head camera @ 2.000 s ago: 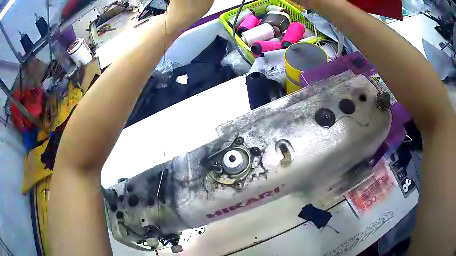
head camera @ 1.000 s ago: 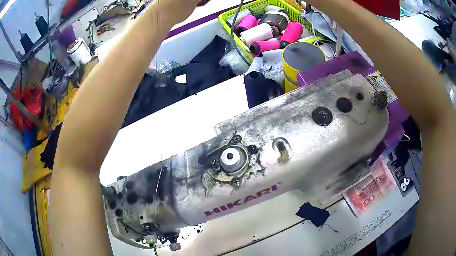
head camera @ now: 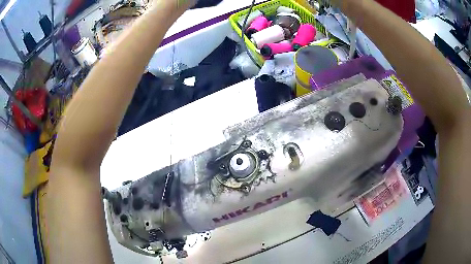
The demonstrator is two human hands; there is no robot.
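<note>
The whitish, oil-stained HIKARI sewing machine head [head camera: 310,149] lies diagonally across the middle, seen from above. Both my bare forearms reach up past it, one on each side. My left hand is cut off by the top edge, left of centre; only the wrist area shows. My right hand is also cut off by the top edge, right of centre. What either hand holds is hidden. A thin dark thread [head camera: 172,103] runs down near my left forearm towards the machine's left end.
A yellow-green basket [head camera: 237,28] with pink, white and dark thread cones stands behind the machine, beside a yellow can [head camera: 303,77]. Black cloth [head camera: 206,77] lies behind. A dark fabric scrap [head camera: 324,223] and a pink-red printed paper [head camera: 383,195] lie on the front table.
My left forearm has shifted slightly left and down, and its hand is further out at the top edge. The thread hangs more visibly beside it. The machine has not moved.
</note>
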